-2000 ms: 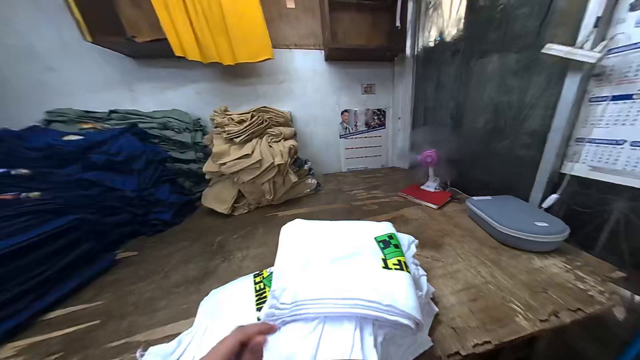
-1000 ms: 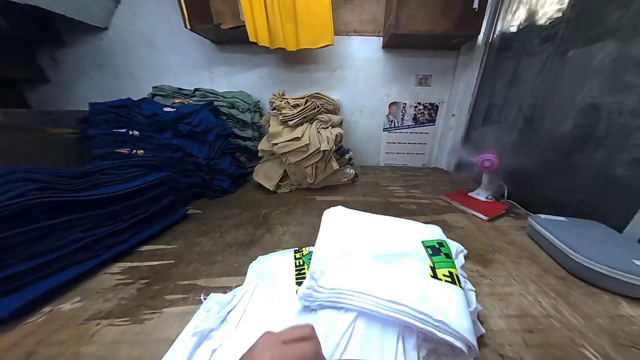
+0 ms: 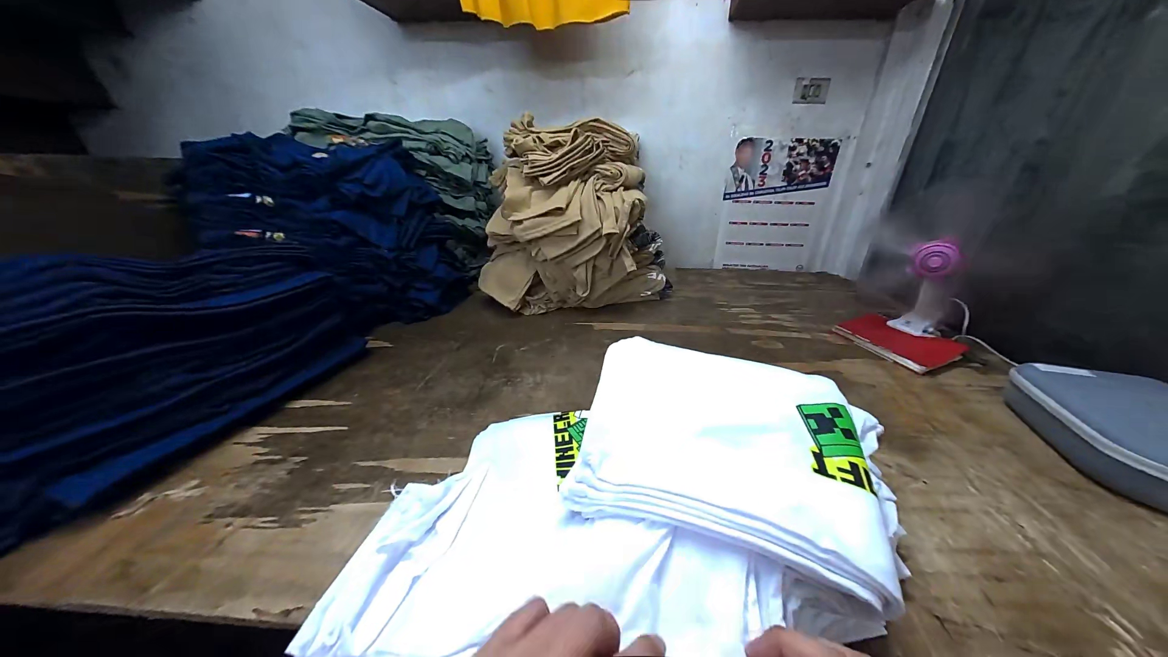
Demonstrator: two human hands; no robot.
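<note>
A folded stack of white printed fabric [image 3: 721, 438] lies on top of a more spread white cloth [image 3: 538, 520], which bears a green, yellow and black print. At the bottom edge of the view, my left hand [image 3: 566, 631] rests with bent fingers at the near part of the lower cloth; whether it grips the fabric is not clear. Just to the right, only some fingers of my right hand [image 3: 794, 642] show, at the cloth's near edge below the folded stack. The rest of both hands is cut off by the frame.
Navy garments [image 3: 164, 347] cover the table's left side, with green [image 3: 429, 155] and tan [image 3: 575, 219] piles along the wall. At the right, a pink fan [image 3: 935, 260] stands on a red book [image 3: 899, 342] near a grey zip case [image 3: 1095, 420]. The wooden tabletop [image 3: 383, 392] is worn.
My right hand's fingers have come into view at the bottom edge. Two seconds ago one hand was at the folded stack's left corner. The view has turned left.
</note>
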